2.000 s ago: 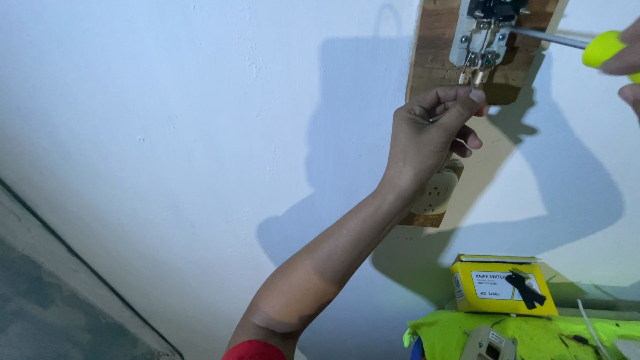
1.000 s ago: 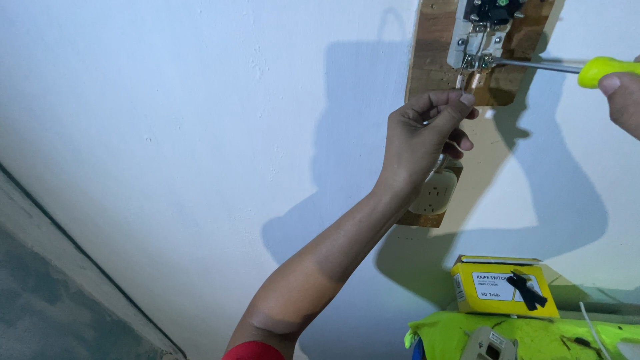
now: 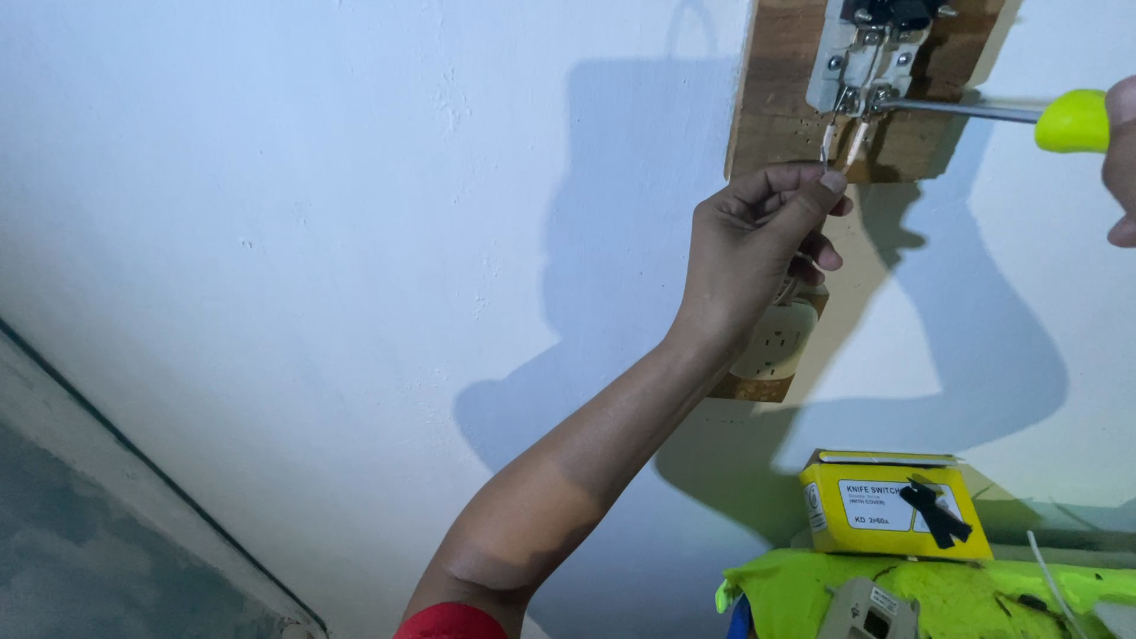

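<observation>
A knife switch with a pale base (image 3: 856, 67) and black parts is mounted on a wooden board (image 3: 772, 98) on the wall. Two wires reach its lower terminals. My left hand (image 3: 772, 226) pinches the left wire (image 3: 827, 146) between thumb and fingertips, just below the board's lower part. From the right edge, my right hand (image 3: 1122, 164), only partly in view, grips the yellow-green handle of a screwdriver (image 3: 1072, 121). The tip of its metal shaft meets the lower right terminal (image 3: 881, 100); the exact contact is too small to tell.
Below my left hand a wall outlet (image 3: 777, 342) sits on a small wooden block. At the lower right a yellow knife switch box (image 3: 830, 532), with black strips on it, stands behind bright green cloth (image 3: 781, 581). A pale electrical device (image 3: 865, 612) lies on the cloth.
The screwdriver's tip has moved down from the switch's middle to its lower right terminal, and more of my right hand came into view at first. My left hand stays at the wire.
</observation>
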